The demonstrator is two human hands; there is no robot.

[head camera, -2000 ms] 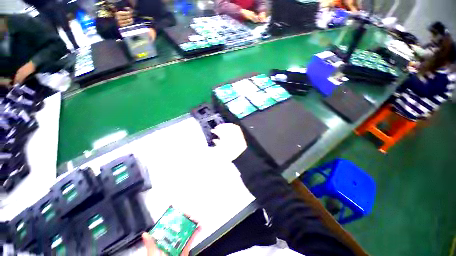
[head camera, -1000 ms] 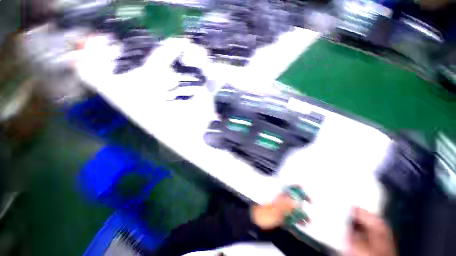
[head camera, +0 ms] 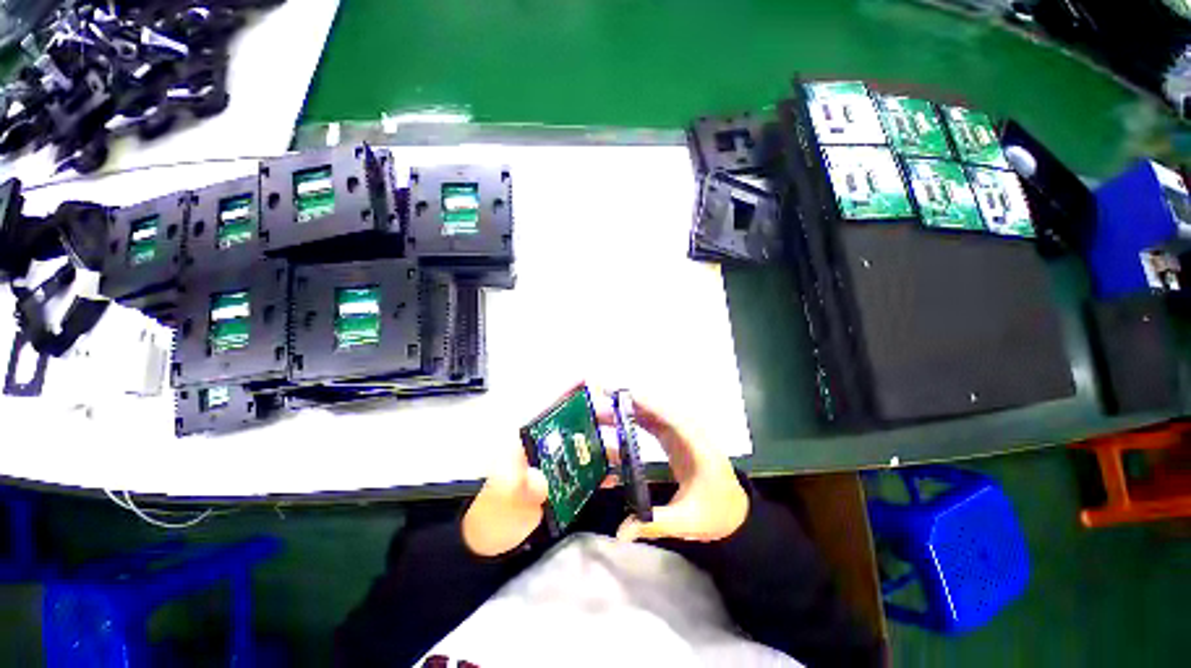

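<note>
My left hand (head camera: 506,506) holds a green circuit board (head camera: 568,457) upright and tilted, its component side showing. My right hand (head camera: 695,489) holds a thin black housing (head camera: 632,457) nearly edge-on, just to the right of the board. Both are over the front edge of the white work sheet (head camera: 614,313). Fitted housings (head camera: 355,320), black squares with green in their windows, stand in stacks at the left. Two small piles of black housings (head camera: 738,215) lie beside the foam. Whether board and housing touch is unclear.
Black foam slabs (head camera: 960,320) at the right carry rows of green boards (head camera: 943,192). A blue box (head camera: 1139,228) is beyond them. Loose black frames (head camera: 59,307) lie far left, with a heap of black parts (head camera: 118,78) behind. Blue stools (head camera: 960,548) and an orange stool (head camera: 1134,472) stand below the table.
The view swung left and back. My right hand, earlier at the housing pile by the foam, now holds a housing beside the board. My left hand still holds a board, now turned more upright.
</note>
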